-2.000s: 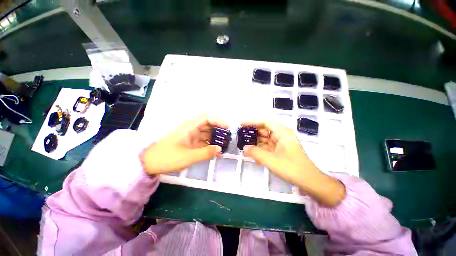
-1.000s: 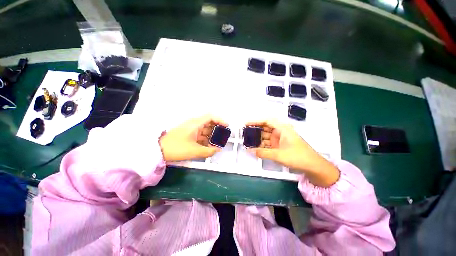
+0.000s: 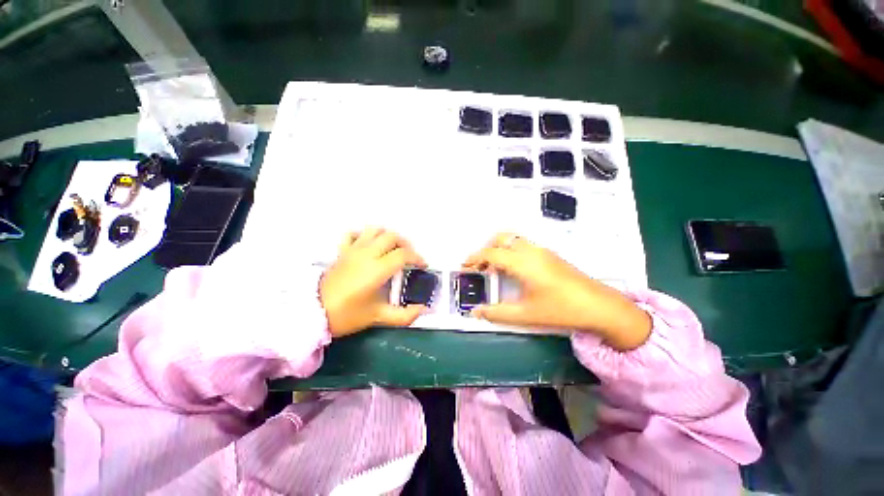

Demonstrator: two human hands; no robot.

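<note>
My left hand has its fingers and thumb around a black watch body, low over or in a front pocket of the white blister tray. My right hand holds a second black watch body by its edges, beside the first, at the neighbouring front pocket. Both dark faces point up. Whether the units touch the pocket floors I cannot tell. Several more watch bodies sit in pockets at the tray's back right. One of them lies tilted.
A smartphone lies right of the tray. Left of it are a black slab, a zip bag with dark parts and sample parts on white paper. A small round object lies on the dark green belt behind.
Both hands have lowered the two watch bodies to the front pockets of the tray. Earlier they held them raised, faces tilted. The view has shifted slightly.
</note>
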